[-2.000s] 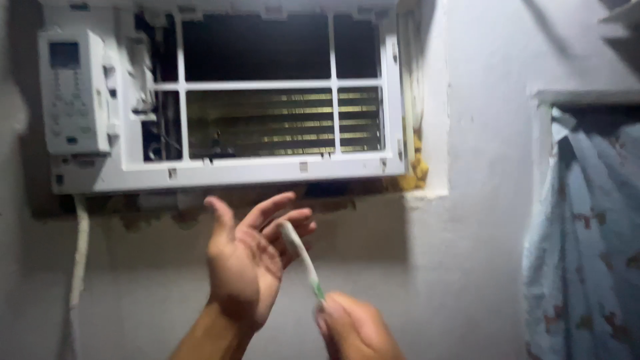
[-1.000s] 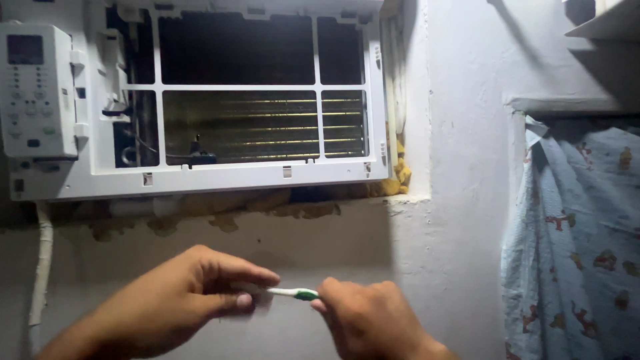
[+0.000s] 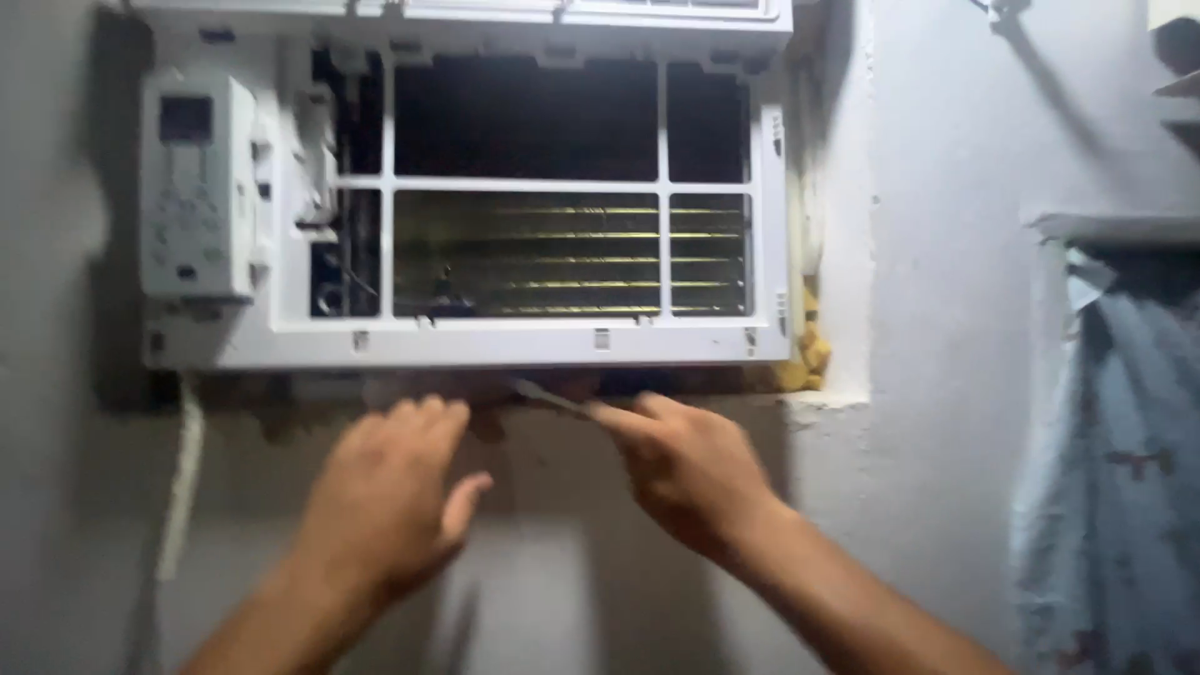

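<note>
My right hand (image 3: 689,469) grips a thin brush with a pale head, which looks like a toothbrush (image 3: 553,397); its tip points left, just under the bottom edge of a window-type air conditioner (image 3: 487,349). My left hand (image 3: 394,487) is raised to the left of the brush, back toward me, thumb apart from the fingers, with nothing seen in it. Its fingertips are near the gap below the unit. The air conditioner's white frame has its front grille opening uncovered, showing dark fins behind a lattice (image 3: 525,185). A control panel (image 3: 187,187) is at the left.
A white cord (image 3: 183,487) hangs from the unit's lower left. Yellow foam (image 3: 806,356) fills the gap at its lower right, beside a rough wall ledge (image 3: 830,399). At the right, a blue patterned curtain (image 3: 1116,469) hangs in an opening.
Both hands have risen from below to the unit's bottom edge. The left hand, at the brush's head a second ago, is now apart from it. The brush stays in the right hand.
</note>
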